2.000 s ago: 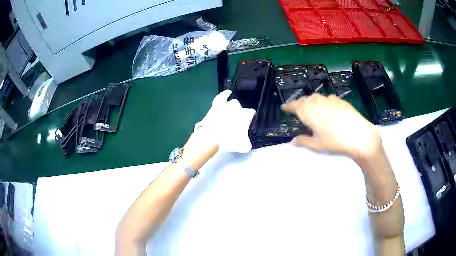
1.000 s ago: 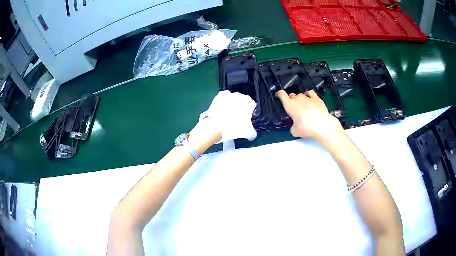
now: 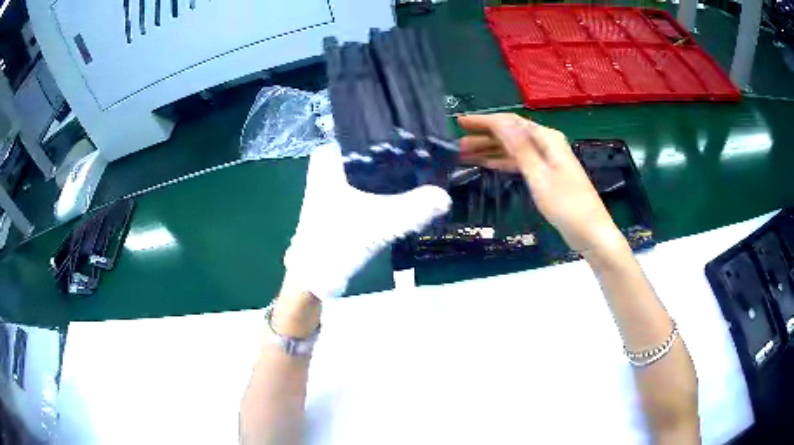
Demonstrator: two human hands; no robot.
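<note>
My left hand [image 3: 348, 222], in a white glove, holds a stack of black housings [image 3: 387, 109] raised above the green surface. The stack is blurred, its edges showing as parallel ribs with pale marks near the lower end. My bare right hand [image 3: 535, 165] is at the right side of the stack, fingers extended towards it; whether the fingertips touch it is unclear. Behind and below the hands, a row of black housings [image 3: 622, 178] lies on the green surface, partly hidden by the right hand, with gold marks along the near ends.
A small fanned pile of housings [image 3: 94, 243] lies at left. A crumpled clear bag [image 3: 283, 126] and a pale machine cabinet [image 3: 209, 43] stand behind. A red gridded tray [image 3: 609, 61] is at top right, a black tray [image 3: 757, 291] at the right edge, a white sheet [image 3: 514, 348] in front.
My left hand has lifted a stack from the left end of the row. My right hand has come off the row to beside the stack. The view has shifted slightly.
</note>
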